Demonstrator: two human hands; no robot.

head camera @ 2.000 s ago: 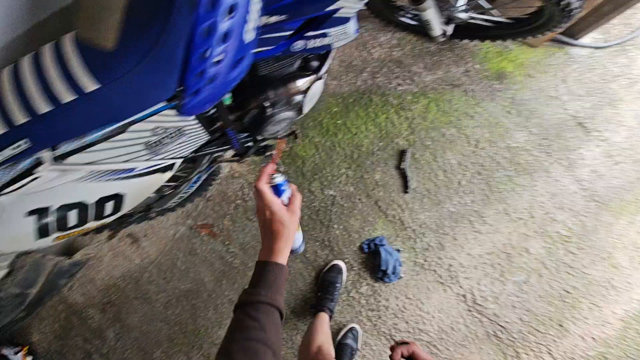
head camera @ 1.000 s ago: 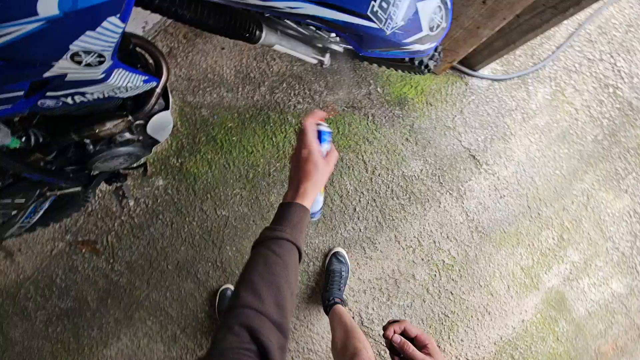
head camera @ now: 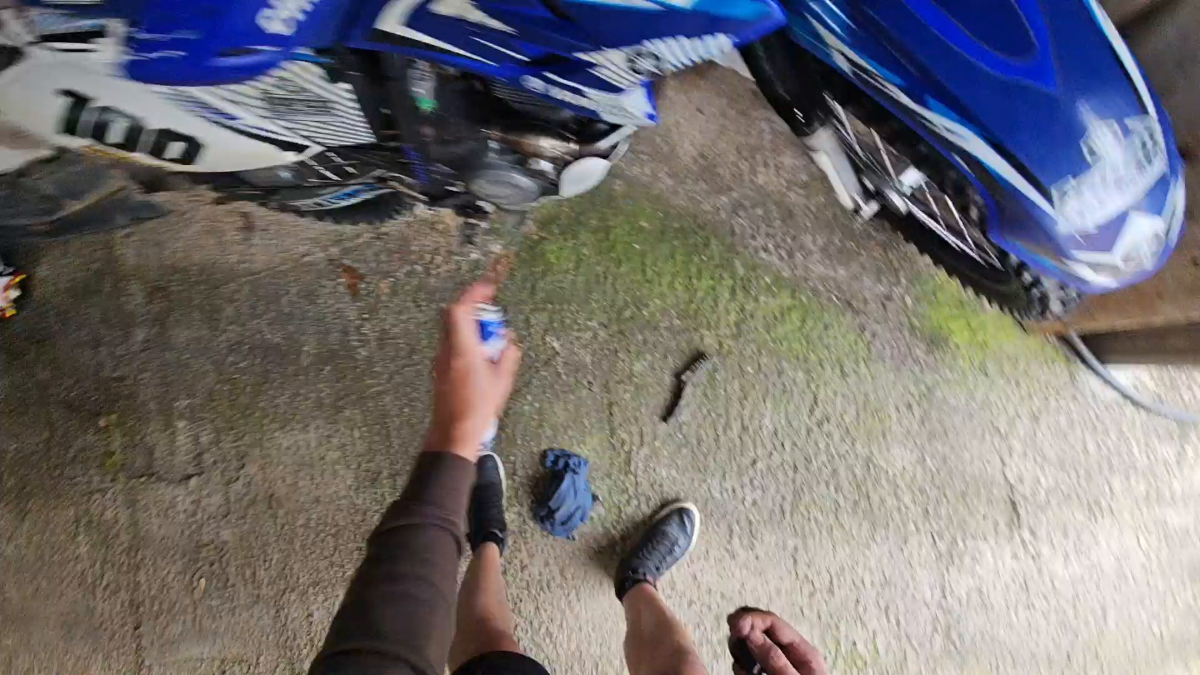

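My left hand (head camera: 478, 366) is closed around a blue and white spray can (head camera: 490, 330), its index finger stretched over the top. It is above the concrete, in front of the engine (head camera: 506, 178) of a blue and white Yamaha dirt bike (head camera: 234, 122). At the bottom edge, my right hand (head camera: 776, 645) has curled fingers around a small black object (head camera: 747, 654), which is partly hidden. A crumpled dark blue glove or cloth (head camera: 562, 492) lies between my shoes. A short dark strip-like piece (head camera: 685, 385) rests on the ground farther forward.
The bike's front wheel (head camera: 937, 216) and blue front fender are at the upper right, beside a wooden beam (head camera: 1144, 314) and a grey hose or cable (head camera: 1125, 389). My dark shoes (head camera: 659, 546) stand on rough concrete with green moss patches. A dark object (head camera: 75, 197) lies at the left.
The view has swung widely between frames. My feet stand farther apart than two seconds ago. My left hand keeps hold of the spray can, and my right hand stays low.
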